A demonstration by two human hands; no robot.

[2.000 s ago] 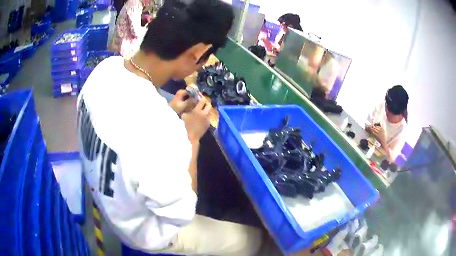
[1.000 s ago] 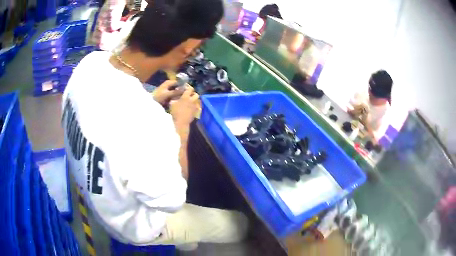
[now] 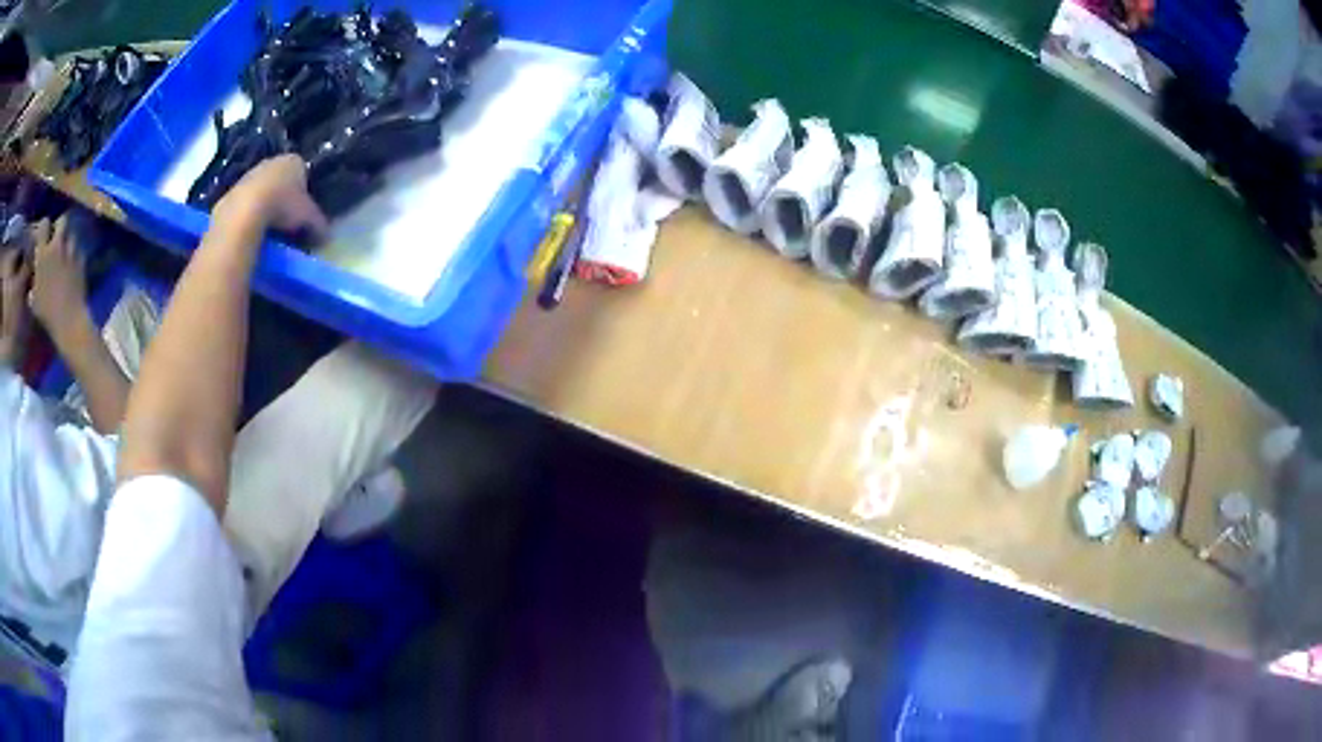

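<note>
My left hand (image 3: 273, 197) reaches from the lower left over the near wall of the blue crate (image 3: 479, 312). Its fingers are at the edge of the heap of glossy black parts (image 3: 363, 109); the fingertips are partly hidden, so a grip cannot be told. My right hand is out of the picture. Several white-grey flared shells (image 3: 848, 218) stand in a row on the brown board (image 3: 696, 341), wide open ends towards me.
A white squeeze bottle (image 3: 1035, 454) lies near small round white caps (image 3: 1113, 461). A yellow-black tool (image 3: 553, 258) and a white-and-red cloth (image 3: 616, 232) lie beside the crate. Thin sticks (image 3: 1225, 539) are at far right. Another person's hands (image 3: 55, 268) are at far left.
The view has swung down and right, from the seated neighbour to the board with the shells. My left arm has come into view, its hand in the crate.
</note>
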